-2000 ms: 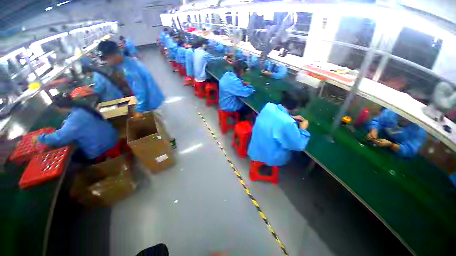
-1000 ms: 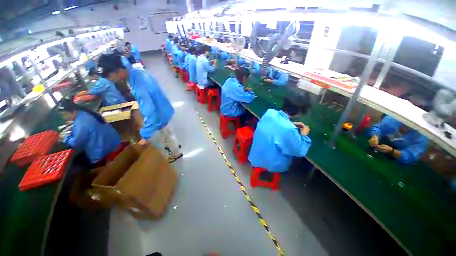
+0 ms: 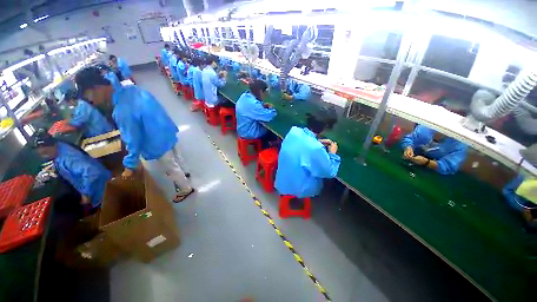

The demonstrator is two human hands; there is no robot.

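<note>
Neither of my hands shows clearly; a small blurred reddish patch sits at the bottom edge, and I cannot tell what it is. Nearest ahead on the left, a large open cardboard carton [image 3: 141, 227] stands on the grey floor. A standing person in a blue smock [image 3: 144, 121] leans over it with a hand at its rim. A lower open carton [image 3: 88, 250] is beside it, partly in shadow. Another carton with white items inside [image 3: 105, 145] stands behind. Orange-red compartment trays [image 3: 25, 224] lie on the left bench.
A yellow-black tape line [image 3: 259, 205] runs along the aisle floor. On the right, seated workers in blue [image 3: 303, 162] sit on red stools [image 3: 294, 206] at a long green bench [image 3: 406, 197]. A ribbed grey hose [image 3: 512, 94] hangs above the bench. Seated workers line the left bench.
The large carton has gone from tilted to more upright, with the standing person still at it. The whole view has shifted, so things appear further left. The dark shape at the bottom edge has gone.
</note>
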